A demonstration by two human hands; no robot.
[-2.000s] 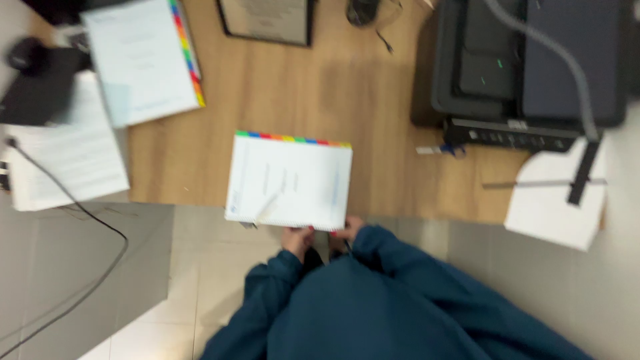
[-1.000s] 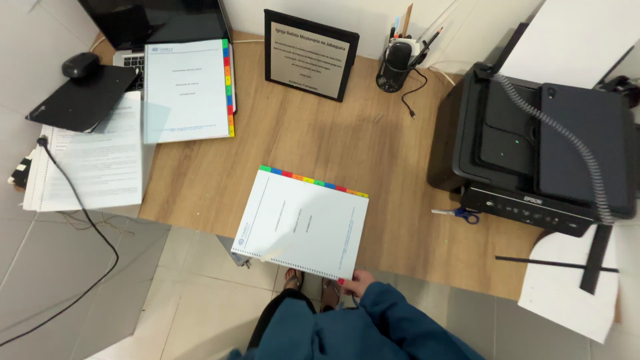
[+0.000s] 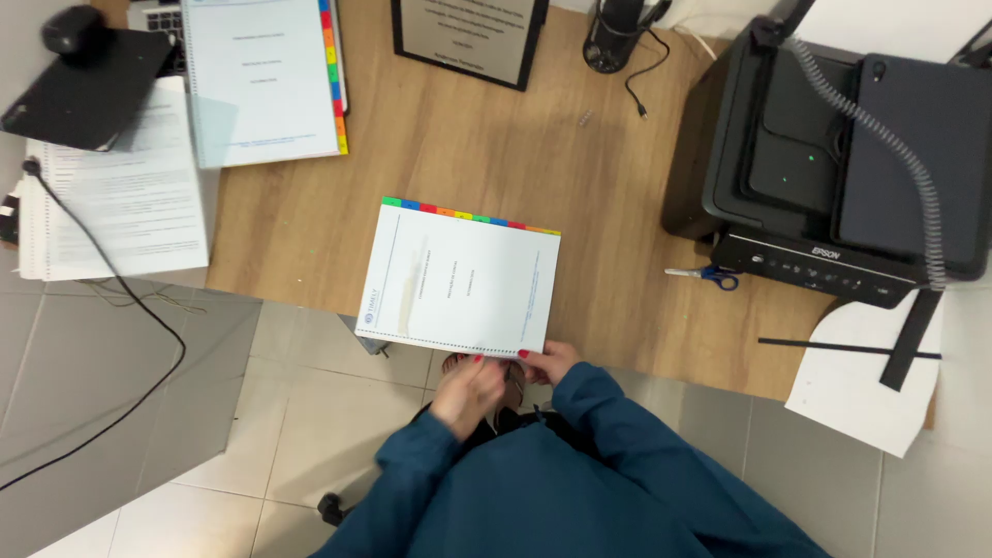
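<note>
A stack of white punched sheets with coloured index tabs (image 3: 496, 287) lies at the desk's front edge, its row of holes toward me and jutting past the edge. My right hand (image 3: 552, 362) grips its near right corner, thumb on top and the other fingers below. My left hand (image 3: 470, 391) is at the middle of the punched edge, fingertips against it; whether it pinches the sheets cannot be told. A second tabbed document (image 3: 263, 93) lies at the back left, over part of a laptop (image 3: 164, 23).
Blue-handled scissors (image 3: 717, 276) lie in front of a black printer (image 3: 821, 260), with black strips (image 3: 903, 341) and white paper (image 3: 845, 403) at its right. A framed plaque (image 3: 465, 39) and a mesh pen holder (image 3: 612, 35) stand behind. Loose papers (image 3: 124, 209), a mouse (image 3: 74, 31) and a cable (image 3: 136, 298) are at left.
My left hand, out of sight one second ago, is now at the punched edge. My right hand stays at the near right corner. The view has shifted.
</note>
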